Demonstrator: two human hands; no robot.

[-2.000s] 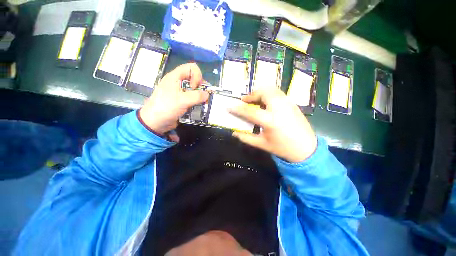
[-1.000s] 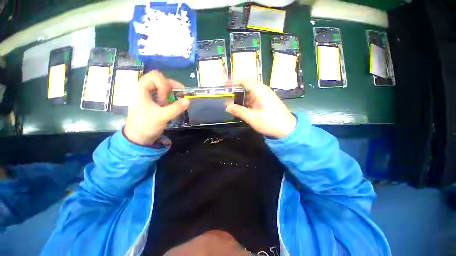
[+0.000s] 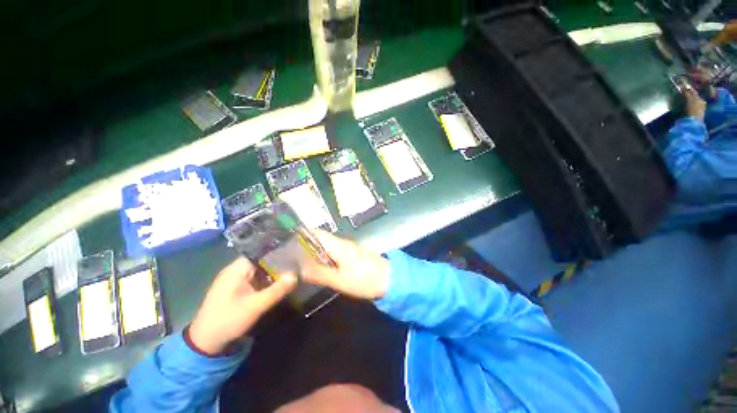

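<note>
A phone body (image 3: 271, 235) is held in front of me, its board end pointing up and left, with a greyish battery (image 3: 284, 260) in its bay. My left hand (image 3: 238, 297) grips its left side, with the thumb over the battery. My right hand (image 3: 339, 262) grips its right side, where a yellow edge shows. The battery's exact seating is blurred. The blue parts bin (image 3: 171, 211), full of small white pieces, sits on the bench beyond my left hand.
Phone bodies with batteries lie left (image 3: 98, 302) and right (image 3: 396, 157) of the bin. A battery (image 3: 305, 143) lies crosswise behind them. More phones (image 3: 208, 110) lie beyond the whitish rail. A long black tray (image 3: 566, 129) stands right. Another person's blue sleeve (image 3: 691, 149) is at far right.
The view has swung right, bringing the black tray and another person into sight. The held phone has turned from crosswise to slanted, board end away from me. Both hands still hold it.
</note>
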